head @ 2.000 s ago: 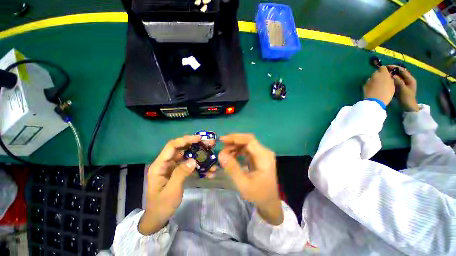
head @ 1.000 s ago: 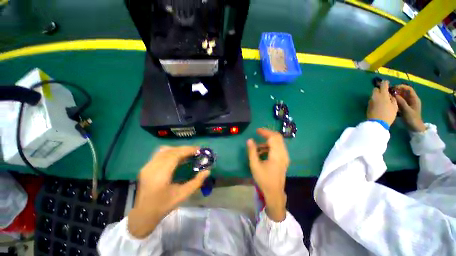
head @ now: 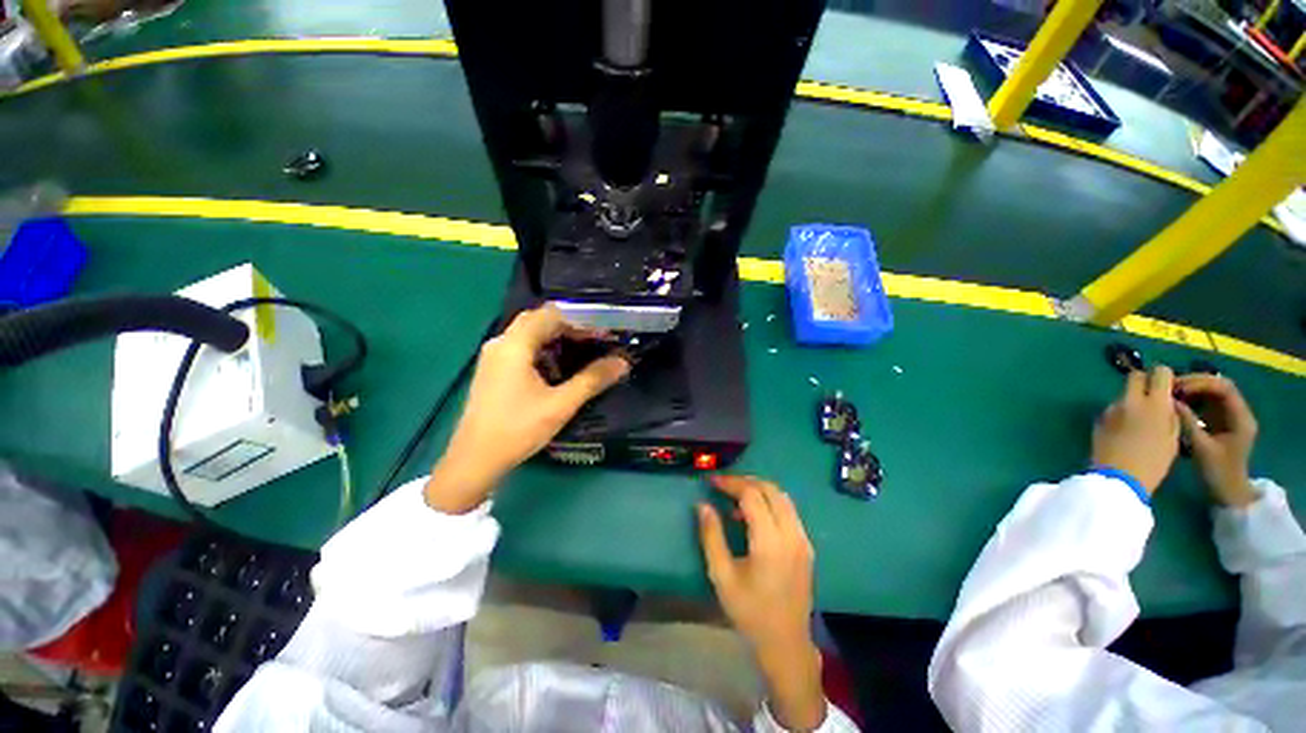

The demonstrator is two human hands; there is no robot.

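Note:
The black press (head: 630,215) stands in front of me, its head with a silver lower edge (head: 619,317) above the base. My left hand (head: 523,394) reaches under the head at the fixture (head: 652,394). A dark unit (head: 590,354) shows partly between its thumb and fingers; the rest is hidden by the hand and head. My right hand (head: 762,551) is at the bench's front edge, right of the press base, fingers apart and empty. Two dark units (head: 838,418) (head: 859,470) lie touching on the green mat right of the press.
A blue bin of tiny tan pieces (head: 834,287) stands right of the press, with pale bits near it. A white box (head: 229,394) with cables and a black hose (head: 129,327) is on the left. A black tray (head: 215,623) is lower left. Another person's hands (head: 1167,430) work at right.
My left hand has carried the unit forward from the bench's front to under the press head. A second unit now lies beside the first on the mat. The view has tilted up.

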